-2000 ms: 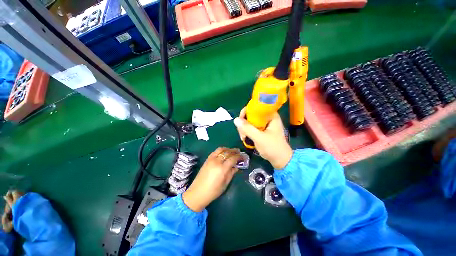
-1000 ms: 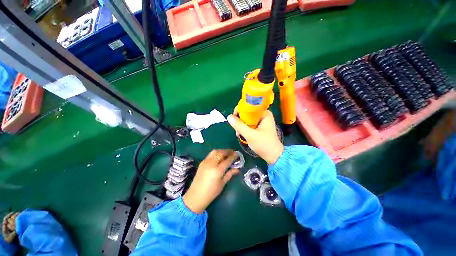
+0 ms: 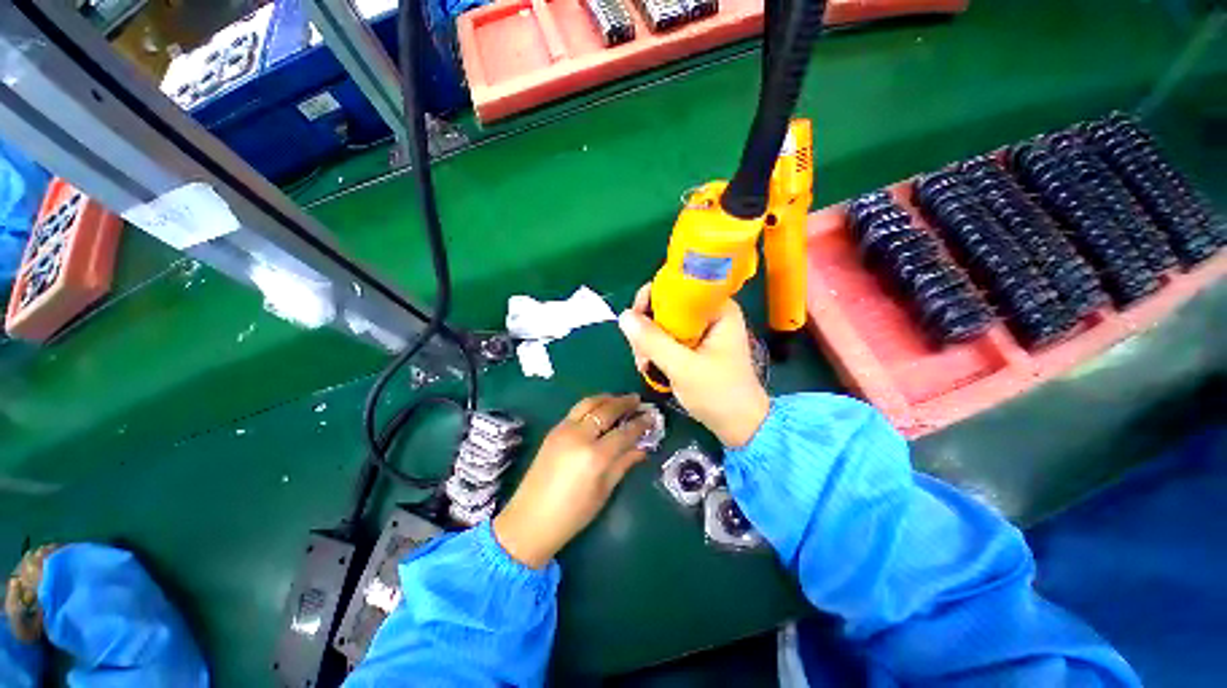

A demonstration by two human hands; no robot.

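My right hand (image 3: 707, 374) is closed around the yellow electric screwdriver (image 3: 705, 264), held upright with a thick black cable rising from it. The screwdriver's tip is hidden by the hand. My left hand (image 3: 581, 464) has its fingers on a small silvery flanged unit (image 3: 650, 427) lying on the green bench, just left of the screwdriver. Two more silvery units with dark round centres, one nearer the left hand (image 3: 689, 476) and one beside my right sleeve (image 3: 731, 519), lie on the bench. The screw dish is mostly hidden behind my right hand.
A second yellow screwdriver (image 3: 789, 242) hangs behind the first. A pink tray (image 3: 875, 352) with stacked black parts (image 3: 918, 269) is at right. Stacked silvery units (image 3: 480, 468), grey power boxes (image 3: 382, 581), white scrap (image 3: 559, 315) and a metal post (image 3: 229, 229) are left. Another person's hand (image 3: 27, 591) is lower left.
The view has shifted slightly. My left fingers, lifted a little apart at the unit one second ago, now lie over it. My right hand still holds the screwdriver.
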